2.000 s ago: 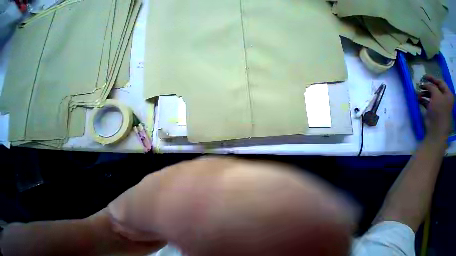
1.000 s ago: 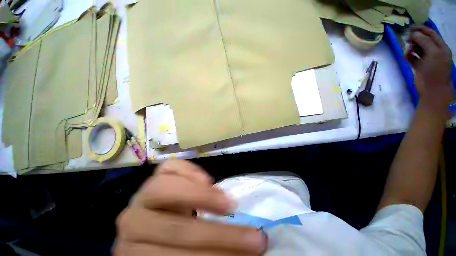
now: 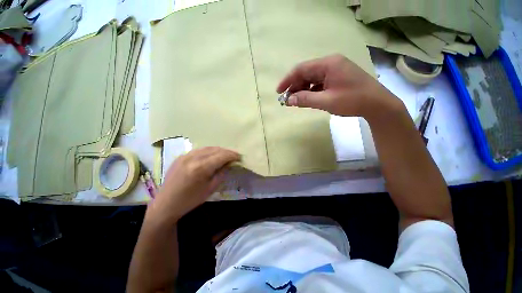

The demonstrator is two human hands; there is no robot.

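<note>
The olive-khaki panel (image 3: 200, 80) with a centre seam lies over the work board, whose white paper (image 3: 348, 139) shows at the cut-out corners. My left hand (image 3: 197, 171) is at the panel's near edge, left of the seam, with the edge pinched and slightly raised at the fingertips. My right hand (image 3: 337, 88) is above the panel, right of the seam, with small shiny metal pieces (image 3: 284, 98) between thumb and fingers. How many pieces it holds, I cannot tell.
A blue tray (image 3: 484, 154) of small grey parts is at the right. A dark-handled tool (image 3: 424, 117) lies partly behind my right forearm. Tape rolls lie left (image 3: 117, 173) and right (image 3: 418, 70). Stacked panels (image 3: 68, 109) are at the left, cut pieces (image 3: 426, 26) at the upper right.
My right hand has moved from the blue tray to above the panel, with small metal pieces in its fingers. My left hand has moved from in front of my body to the panel's near edge.
</note>
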